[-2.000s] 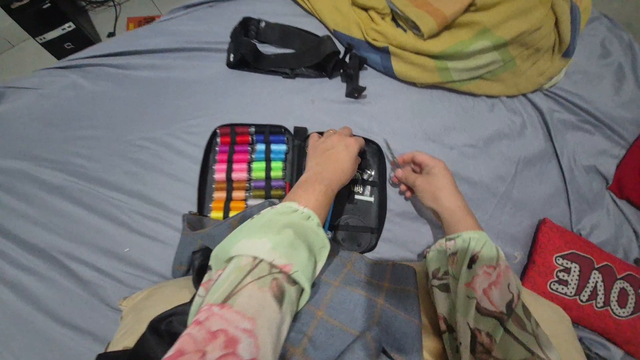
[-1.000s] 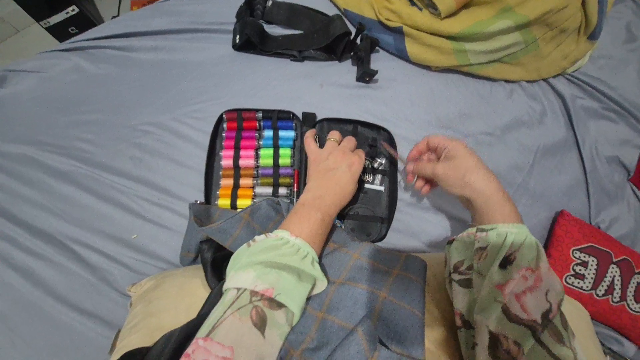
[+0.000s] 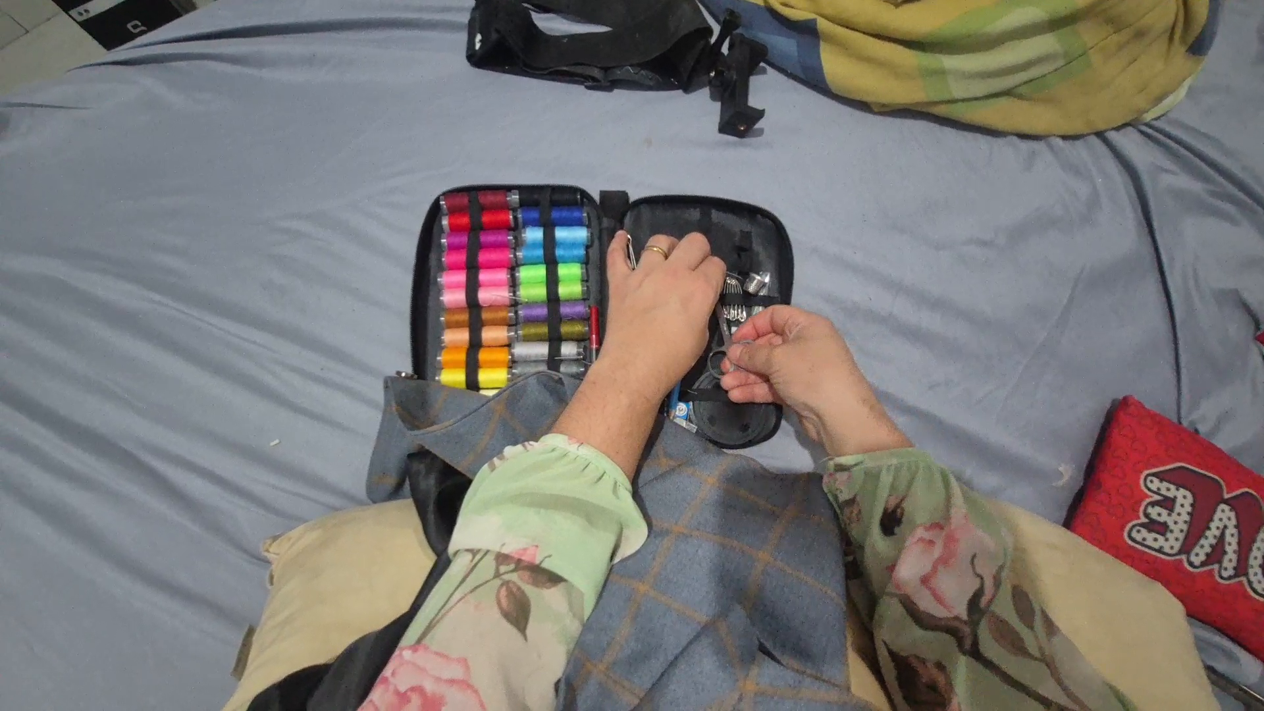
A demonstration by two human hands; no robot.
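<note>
An open black zip sewing kit (image 3: 787, 232) lies on the bed, with rows of colored thread spools (image 3: 477, 259) strapped in its left half. My left hand (image 3: 662, 306) rests over the inner side of the right half, a small metal piece beside its thumb; whether it grips anything is hidden. My right hand (image 3: 790, 360) pinches the handles of small scissors (image 3: 721, 355) over the right half, their blades pointing up toward my left fingers. Safety pins (image 3: 734, 299) and a metal thimble (image 3: 757, 283) sit near the scissors. Grey checked cloth (image 3: 711, 553) covers my lap and touches the kit's lower edge.
A black strap (image 3: 602, 44) with a black clamp mount (image 3: 738, 89) lies beyond the kit. Behind it on the right is a yellow patterned blanket (image 3: 968, 59). A red cushion (image 3: 1175, 523) with letters is at the right. A beige pillow (image 3: 341, 563) lies under the cloth.
My right hand, holding the scissors, has moved left from beside the kit to over its right half. My left hand stays over the kit.
</note>
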